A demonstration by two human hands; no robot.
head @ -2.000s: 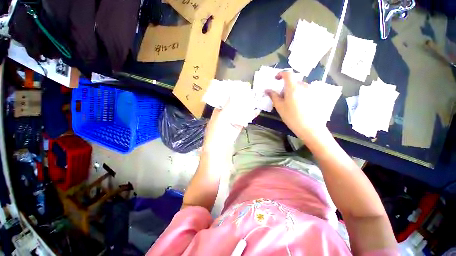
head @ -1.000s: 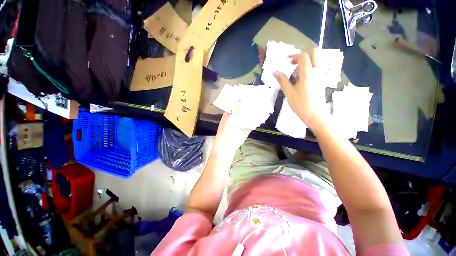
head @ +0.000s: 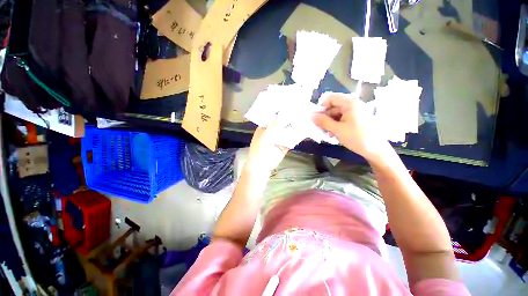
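Note:
My left hand (head: 271, 140) holds a fanned bunch of white labels (head: 271, 105) at the table's front edge; the glare hides its fingers. My right hand (head: 343, 120) is at the right side of this bunch, thumb and fingertips pinched on a white label at the bunch's edge. Behind my hands lies a fanned white pile (head: 313, 55). A small squarer pile (head: 369, 58) lies to its right. An uneven pile (head: 399, 107) lies right of my right hand, nearer the front edge. More white pieces are partly hidden under my right hand.
Tan card patterns (head: 204, 95) with handwriting cross at left. A silver bulldog clip (head: 393, 13) is cut off by the top edge. Dark garments (head: 110, 55) are stacked at far left. A blue crate (head: 128, 163) and black plastic bag (head: 209, 167) are on the floor.
My right hand has come back from the pile behind to the bunch in my left hand. The camera view has shifted, so the table items sit elsewhere in the picture.

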